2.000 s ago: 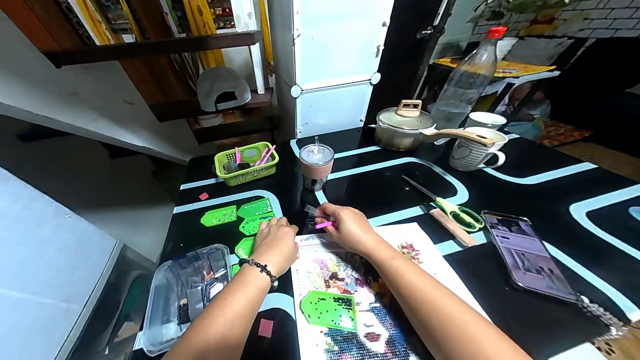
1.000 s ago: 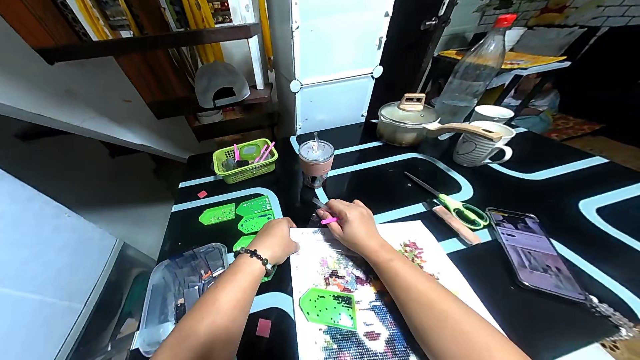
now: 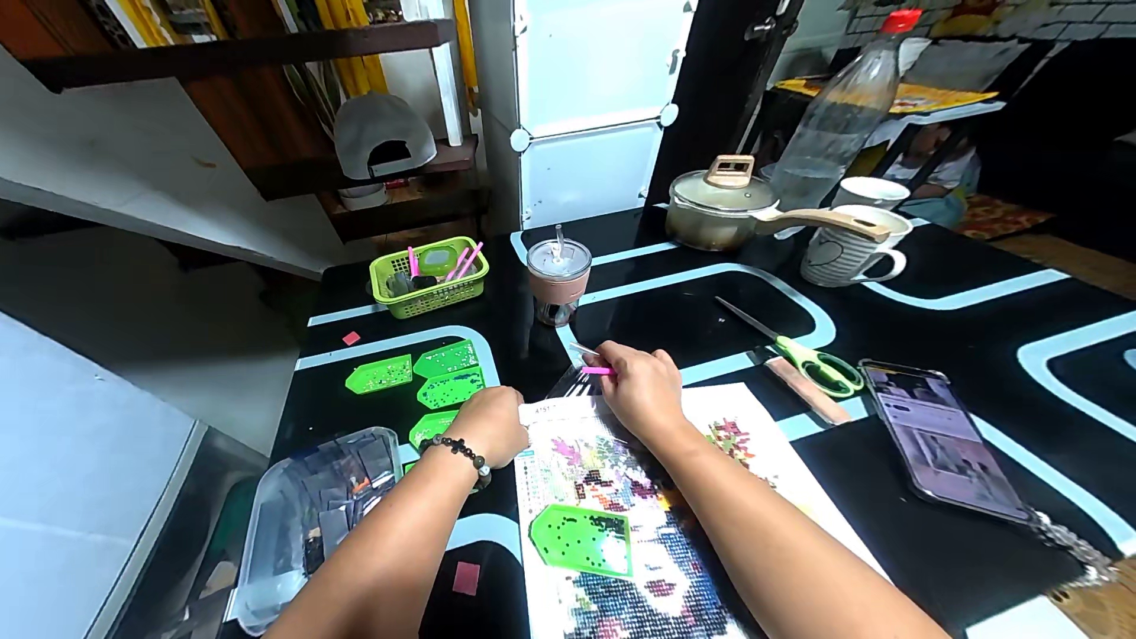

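My right hand (image 3: 641, 390) holds a pink pen-like applicator (image 3: 597, 370) above the top edge of a diamond painting canvas (image 3: 635, 532). A small clear plastic bag and something thin and silvery are by its fingertips. My left hand (image 3: 493, 426), with a beaded bracelet on the wrist, rests at the canvas's top left corner; its fingertips are hidden, so I cannot tell what they grip. A green tray with dark beads (image 3: 581, 540) lies on the canvas. Several green trays (image 3: 451, 388) with beads lie left of my left hand.
A clear plastic box (image 3: 257, 541) of small packets stands at the left. Behind are a green basket (image 3: 429, 302), a lidded cup (image 3: 558, 280), a saucepan (image 3: 710, 222), mugs (image 3: 839, 257) and a bottle (image 3: 834, 124). Scissors (image 3: 812, 364) and a phone (image 3: 945, 444) lie right. A person sits beyond.
My left hand has moved from beside the green trays to the canvas's top left corner. My right hand still holds the pink applicator.
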